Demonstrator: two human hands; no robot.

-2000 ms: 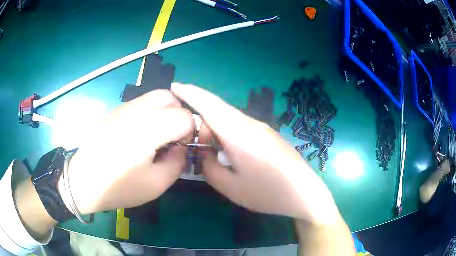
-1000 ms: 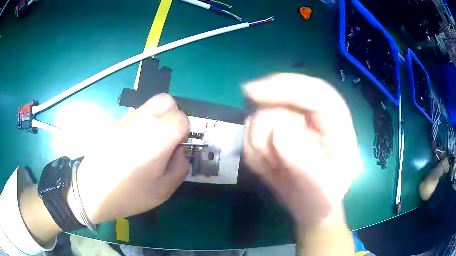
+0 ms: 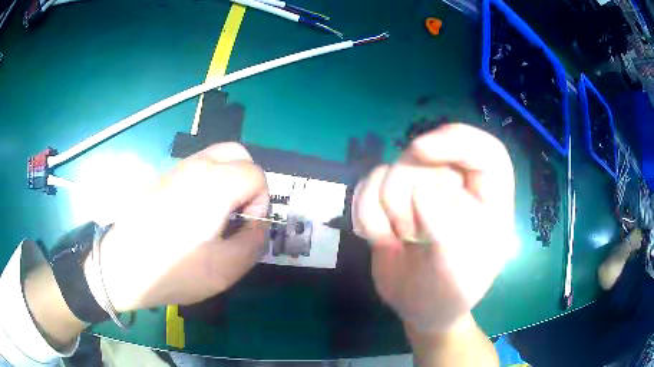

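My left hand (image 3: pixel 208 222) is closed over the left part of the white reference card (image 3: pixel 326 222). A thin wire end (image 3: pixel 262 218) sticks out from its fingertips over the card; the rest is hidden in the hand. My right hand (image 3: pixel 437 208) is blurred, right of the card, its fingers curled; whether it holds anything cannot be told. A white cable (image 3: pixel 193 91) runs from a red/black end plug (image 3: pixel 41 170) at the left to bare wire ends at the top. A second white cord leaves the plug and passes under glare towards my left hand.
Black tape (image 3: pixel 215 125) frames the card. A yellow line (image 3: pixel 228 46) crosses behind the cable. The pile of housings (image 3: pixel 423 129) is mostly behind my right hand. Blue-rimmed bins (image 3: pixel 527 118), an orange piece (image 3: pixel 433 26) and another person's arm (image 3: pixel 621 259) are farther off.
My hands were together over the card two seconds ago. They parted, my right hand moving right, uncovering part of the card. My left hand has stayed nearly in place.
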